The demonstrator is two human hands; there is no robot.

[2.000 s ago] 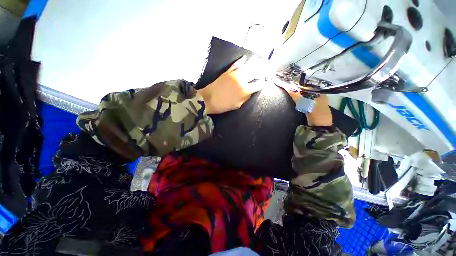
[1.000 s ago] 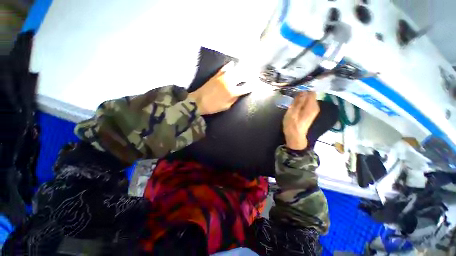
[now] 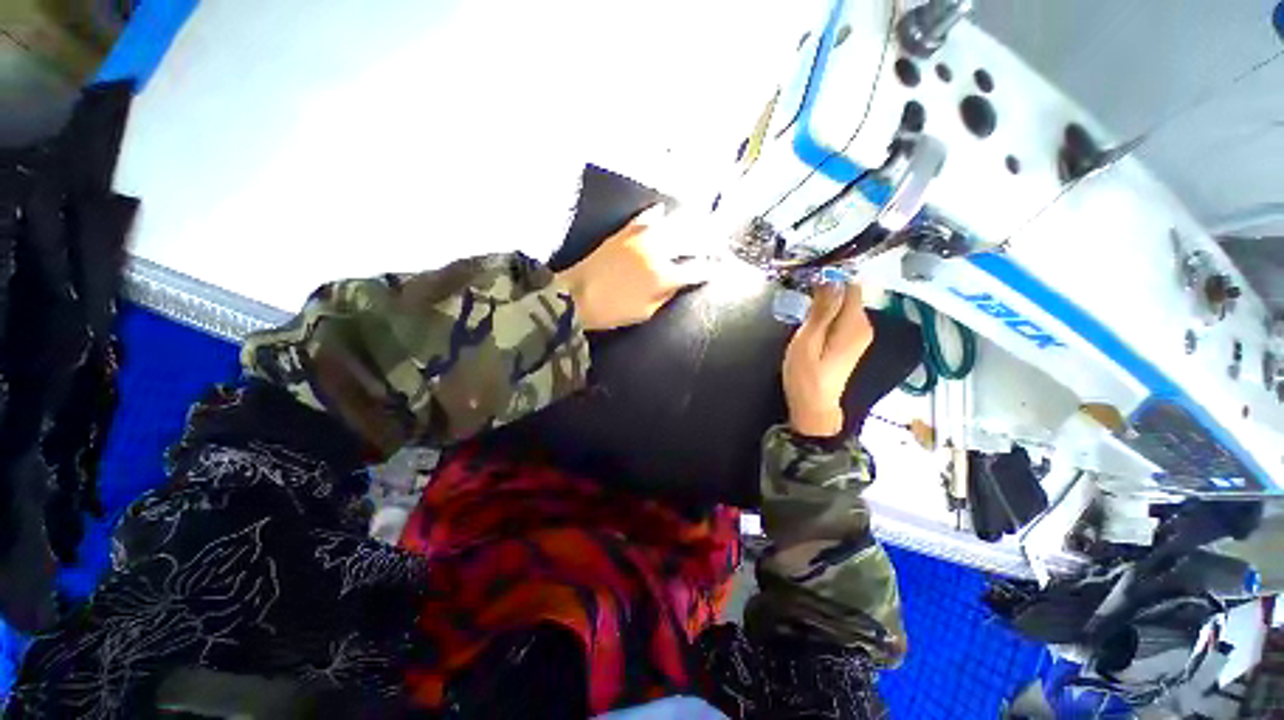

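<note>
A large black garment panel (image 3: 655,401) lies on the white table under the head of the sewing machine (image 3: 880,197). My left hand (image 3: 627,277) lies on the panel left of the needle area, fingers towards the needle; lamp glare washes out the fingertips. My right hand (image 3: 828,355) is right of the needle, its fingertips raised against the small grey-blue plate (image 3: 791,304). Whether the fingers grip the plate or something else cannot be told. The presser foot and needle are hidden in the glare.
Teal scissor handles (image 3: 958,345) lie right of the panel, under the machine arm. Small thin tools (image 3: 959,457) and a dark piece (image 3: 1005,492) lie further right. A heap of black, grey and white scraps (image 3: 1148,605) is at far right. Black cut pieces (image 3: 57,352) hang at far left.
My right hand has drawn back from beneath the machine head to the near right of the needle, fingertips now at the small plate. My left hand stays on the panel. The view has shifted.
</note>
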